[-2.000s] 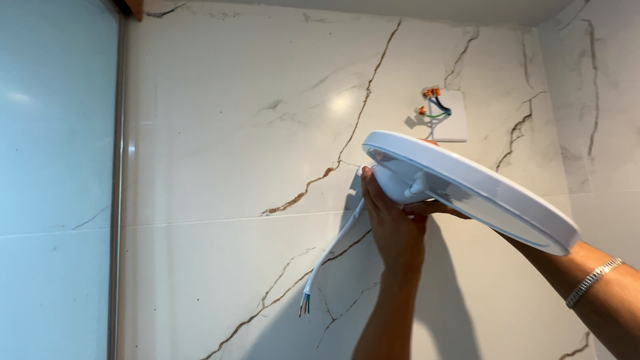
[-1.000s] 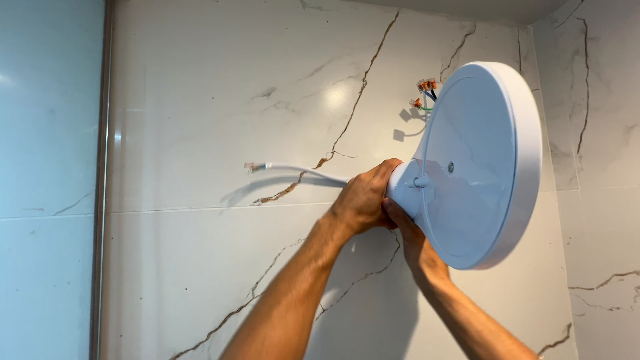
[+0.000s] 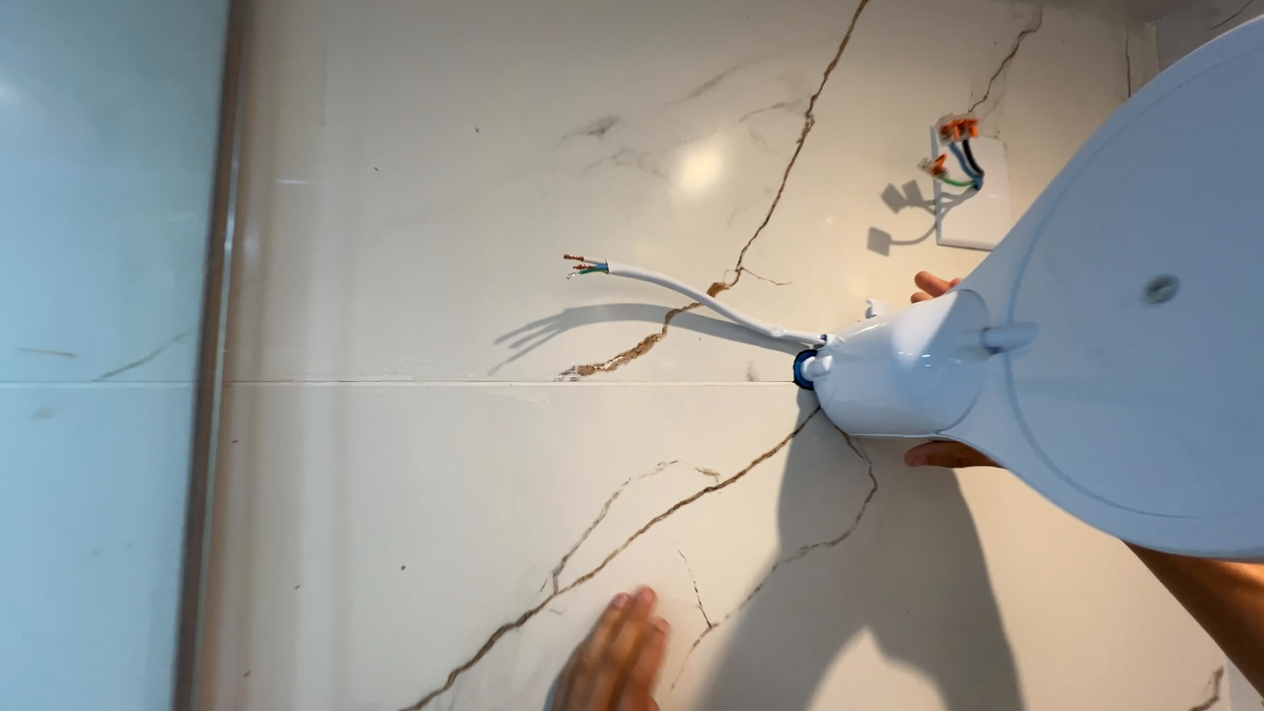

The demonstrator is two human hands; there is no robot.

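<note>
A white plastic electric shower head (image 3: 904,370) with a broad round spray disc (image 3: 1116,395) fills the right side. My right hand (image 3: 953,455) grips its body from behind, fingers showing above and below it, the palm hidden. A blue ring (image 3: 804,369) surrounds the inlet end, at or close to the tiled wall; contact is unclear. From beside that end a white cable (image 3: 691,291) extends left, its sheath ending in several thin wires with bare copper tips. My left hand (image 3: 612,652), slightly blurred, is low in the middle by the wall, holding nothing, fingers extended.
Orange-lever wire connectors (image 3: 958,128) on black, blue and green wires stick out of a white wall plate (image 3: 973,222) at the upper right. A glass panel (image 3: 99,247) with a brown vertical edge stands at the left. Marble-veined tiles (image 3: 444,474) cover the wall.
My left hand has let go of the shower head and moved down. The disc now appears farther right and larger; the inlet end, covered by my hands a second ago, shows.
</note>
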